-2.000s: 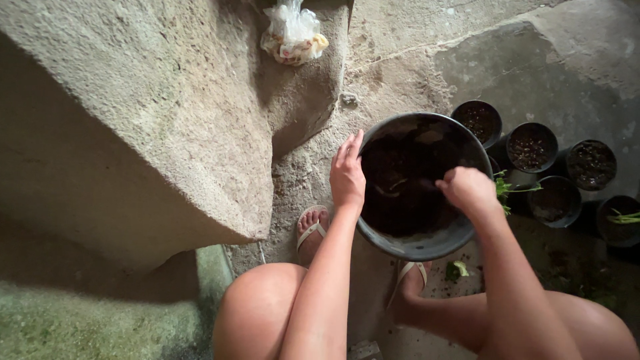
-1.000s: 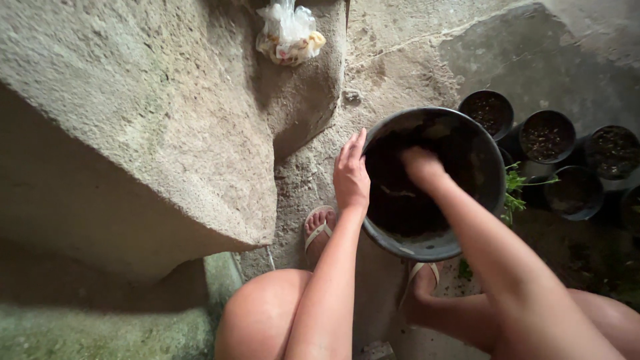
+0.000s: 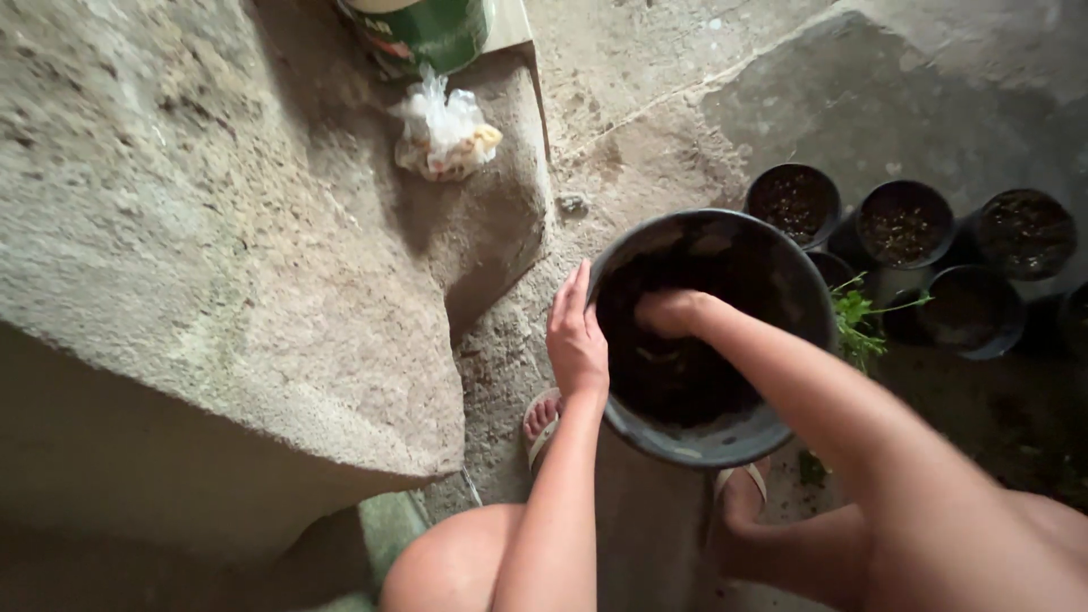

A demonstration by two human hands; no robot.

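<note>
A large round black tub [image 3: 714,446] stands between my feet, with dark soil [image 3: 697,382] inside. My left hand [image 3: 578,331] rests along its left rim, fingers close together against the outer wall; whether it grips the rim is not clear. Inside the tub, at the left part of the soil, is my right hand [image 3: 671,313], its fingers hidden in the dark soil, so what they hold cannot be seen. Green leafy sprigs [image 3: 858,323] show just outside the tub's right rim.
Several black pots [image 3: 905,223] of soil stand to the right. A knotted clear plastic bag [image 3: 446,136] with pale contents lies on a concrete ledge [image 3: 493,204], beside a green container [image 3: 425,34]. A rough concrete wall [image 3: 255,280] rises at left.
My right hand has moved from the tub's right side to the left part of the soil. My left hand stays at the left rim. The green container has come into view.
</note>
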